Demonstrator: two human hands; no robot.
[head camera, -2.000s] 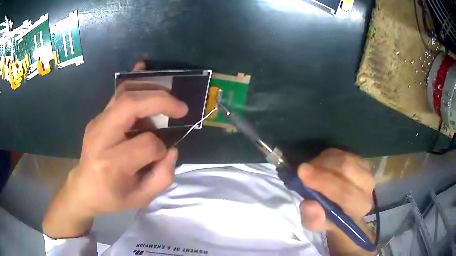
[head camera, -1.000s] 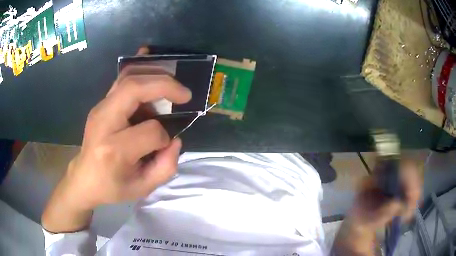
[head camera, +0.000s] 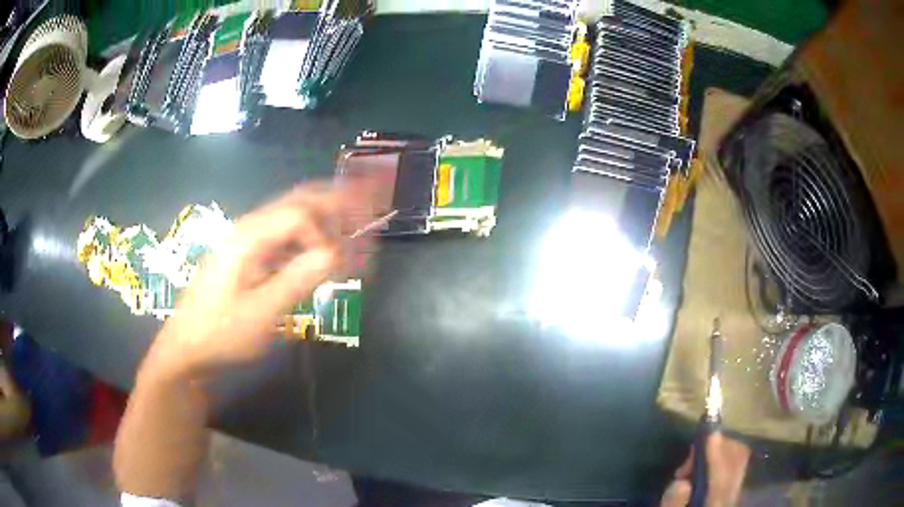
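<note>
My left hand (head camera: 253, 267) is blurred. Its thumb and fingers hold the thin solder wire (head camera: 375, 224), and its fingertips overlap the left part of a small pile of display modules (head camera: 414, 188). Whether they touch a panel is unclear. The pile has dark panels with green circuit boards (head camera: 474, 186) at the right end and an orange flex cable (head camera: 444, 185) between. My right hand (head camera: 719, 470), cut off by the bottom edge, grips the soldering iron (head camera: 714, 396), its tip pointing up over the cardboard mat (head camera: 684, 371).
Loose boards with flex (head camera: 144, 262) lie at left; another board (head camera: 340, 315) is beside my left hand. LCD panels (head camera: 634, 94) stand in an overlapping row at right. The solder spool (head camera: 818, 371) and round fan (head camera: 808, 208) are far right. Display stacks (head camera: 223, 69) and a beige fan (head camera: 45, 77) are far left.
The view now takes in more of the bench. The display module lies on the pile beyond my left hand, which has loosened from it. My right hand has moved the iron right, over the cardboard.
</note>
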